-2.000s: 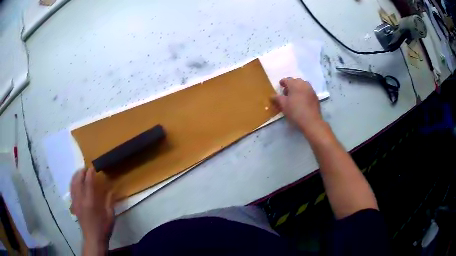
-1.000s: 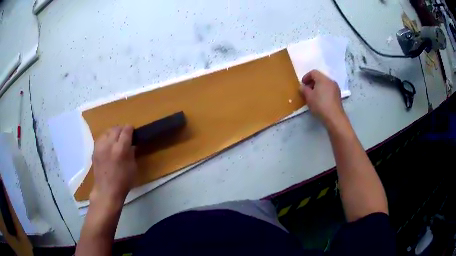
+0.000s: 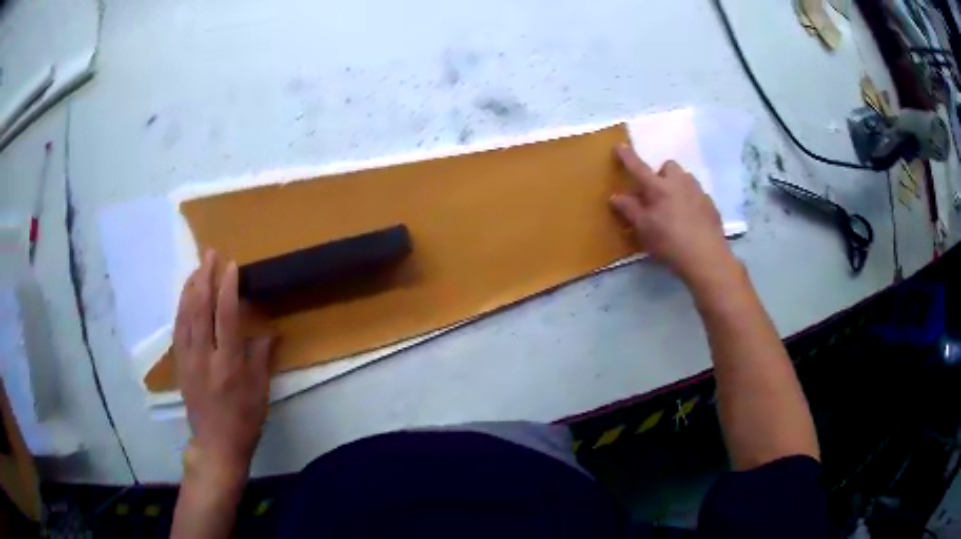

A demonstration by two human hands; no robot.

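Note:
A tan card pattern (image 3: 506, 226) lies on a stack of white fabric plies (image 3: 669, 137), which shows past its edges. A black bar weight (image 3: 327, 263) lies on the left half of the card. My left hand (image 3: 223, 342) rests flat on the card's left end, its fingertips beside the weight's left end. My right hand (image 3: 669, 211) lies on the card's right end with fingers spread and index finger near the top right corner. Neither hand grips anything.
Bluish-white paper (image 3: 137, 263) shows under the stack. Black-handled shears (image 3: 827, 216) lie at right, below a metal tool (image 3: 885, 137) and black cord (image 3: 759, 95). A red-ended pen (image 3: 40, 200) lies at left. White rolled edges (image 3: 53, 95) are at upper left. The table's near edge (image 3: 632, 405) curves below.
My left hand has gone from near the weight to flat on the card's left end. My right fingers have moved from the card's right edge onto its surface and spread. The view has shifted.

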